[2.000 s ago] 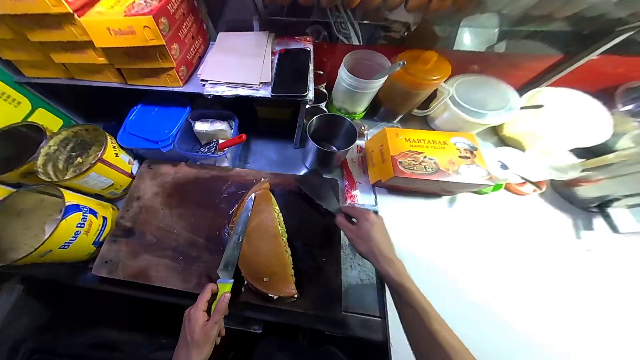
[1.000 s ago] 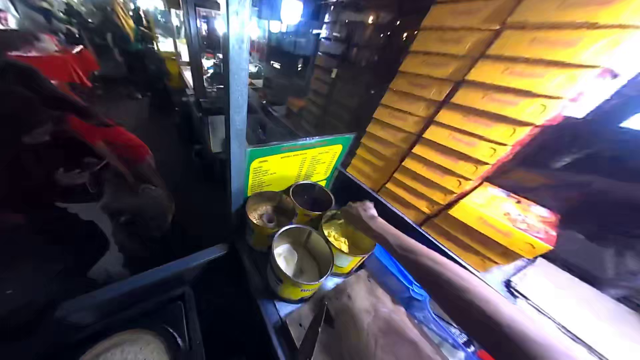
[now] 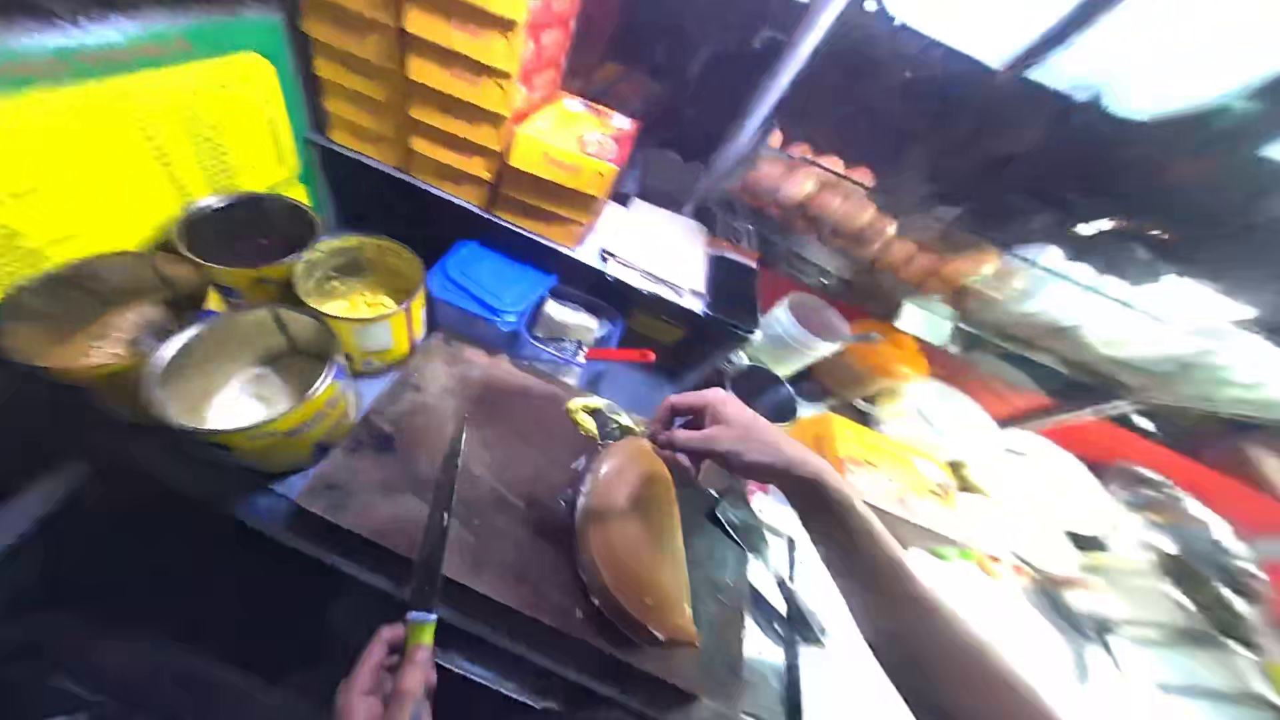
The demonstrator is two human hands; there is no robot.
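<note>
A folded martabak pancake [image 3: 636, 545] lies on the dark board [image 3: 520, 470], its rounded edge toward the left. Just above its top end, my right hand [image 3: 715, 432] pinches a small utensil whose head carries a yellow, butter-like lump [image 3: 603, 415]; the utensil's handle is mostly hidden by the fingers. At the bottom, my left hand [image 3: 385, 675] grips the green handle of a long knife [image 3: 440, 530], its blade pointing up over the board's left part. Right of the pancake lies a dark flat scraper [image 3: 738, 520].
Open yellow tins [image 3: 360, 300] crowd the left, one with a yellow spread inside. Behind the board are a blue lidded box [image 3: 492, 285] and a tub with a red-handled tool [image 3: 620, 354]. Stacked cartons [image 3: 450, 100] stand behind; a martabak box [image 3: 870, 455] is at right.
My right hand has moved from the yellow tin to above the pancake, bringing the yellow lump. Two seconds ago the knife blade was over the pancake; now it is left of it. The view has swung back.
</note>
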